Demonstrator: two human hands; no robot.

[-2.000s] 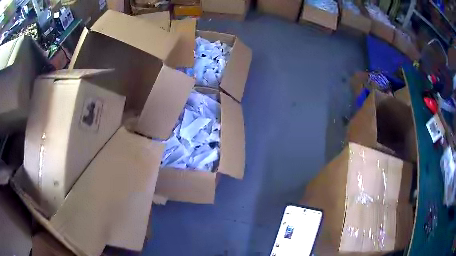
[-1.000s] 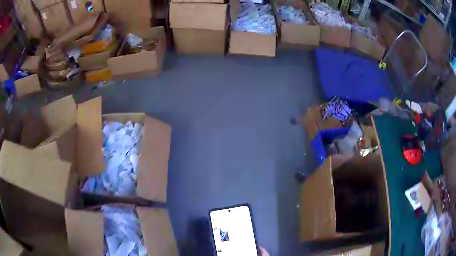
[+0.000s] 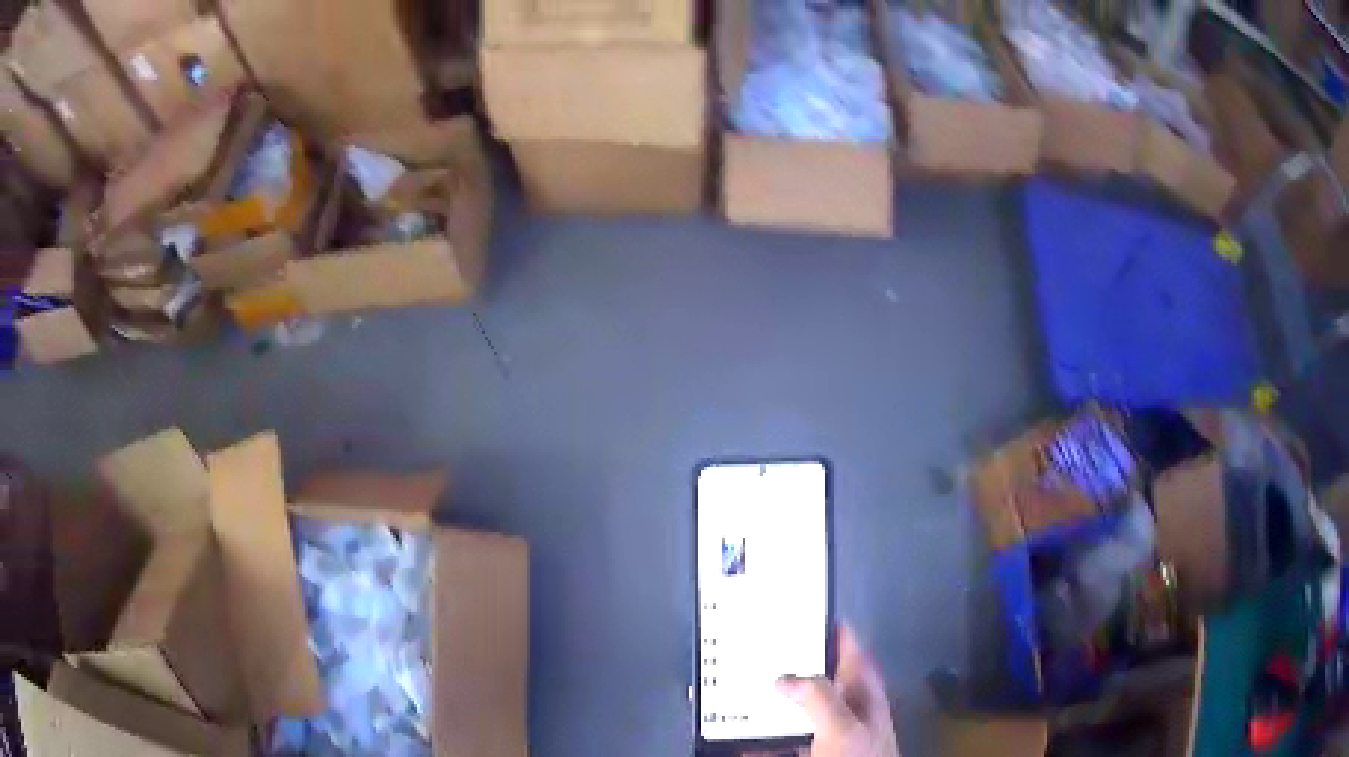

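Note:
My right hand (image 3: 851, 713) comes in at the bottom, cut off by the edge and a little blurred. It holds a black-edged smartphone (image 3: 763, 599) upright in front of me, with the thumb over the lower right of the bright white screen. The screen shows a small dark picture and short lines too small to read. The fingers behind the phone are mostly hidden. My left hand is not in view.
An open carton (image 3: 482, 643) of pale packets stands at lower left. More packet-filled cartons (image 3: 808, 185) line the back. A blue trolley deck (image 3: 1136, 303) lies at right, above a small carton (image 3: 1021, 481) of purplish pieces, a blue crate (image 3: 1018, 614) and a green bench (image 3: 1250, 651).
The view has swung forward, past the near cartons at left. The phone has risen higher in the picture, and my right hand with its thumb on the screen now shows more.

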